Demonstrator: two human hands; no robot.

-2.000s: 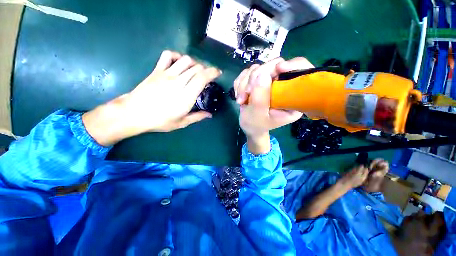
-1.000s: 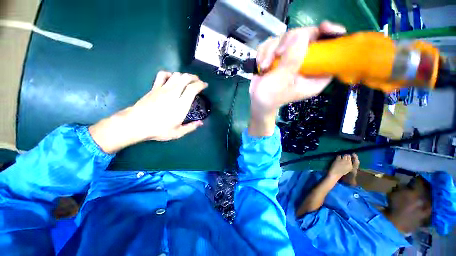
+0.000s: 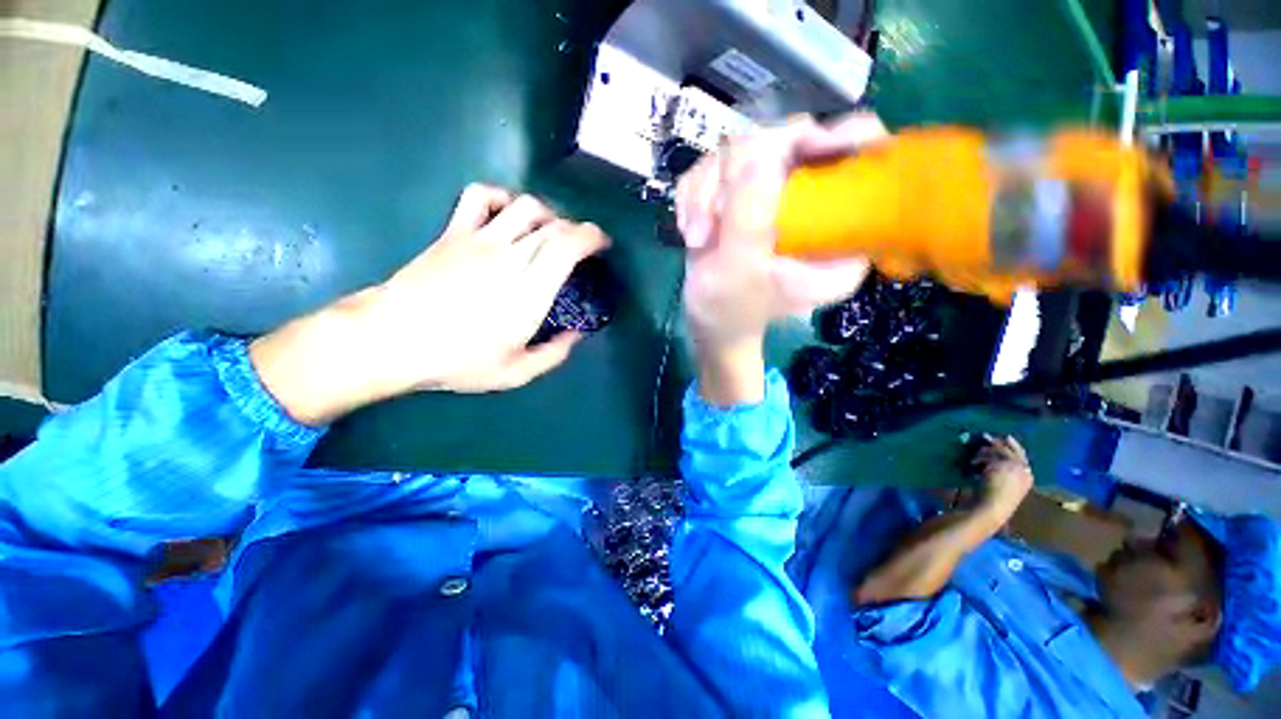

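Observation:
My left hand (image 3: 471, 298) holds a round black housing (image 3: 577, 302) down on the green bench, fingers above it and thumb below. My right hand (image 3: 759, 239) is closed around the nose end of the orange electric screwdriver (image 3: 969, 211), which lies sideways in view and is blurred. The driver's tip is to the right of and above the housing, apart from it, near the front of the screw feeder (image 3: 625, 113). Whether a screw is on the tip cannot be told.
A pile of black parts (image 3: 871, 358) lies on the bench right of my right wrist. More shiny parts (image 3: 644, 548) show at the bench's near edge. A black cord crosses at right. A neighbouring worker (image 3: 983, 604) sits at lower right. Cardboard (image 3: 56, 169) lies at far left.
From two seconds to one second ago, the screwdriver moved from beside the housing up to the feeder. Now it has come back down slightly, away from the feeder. My left hand stays on the housing.

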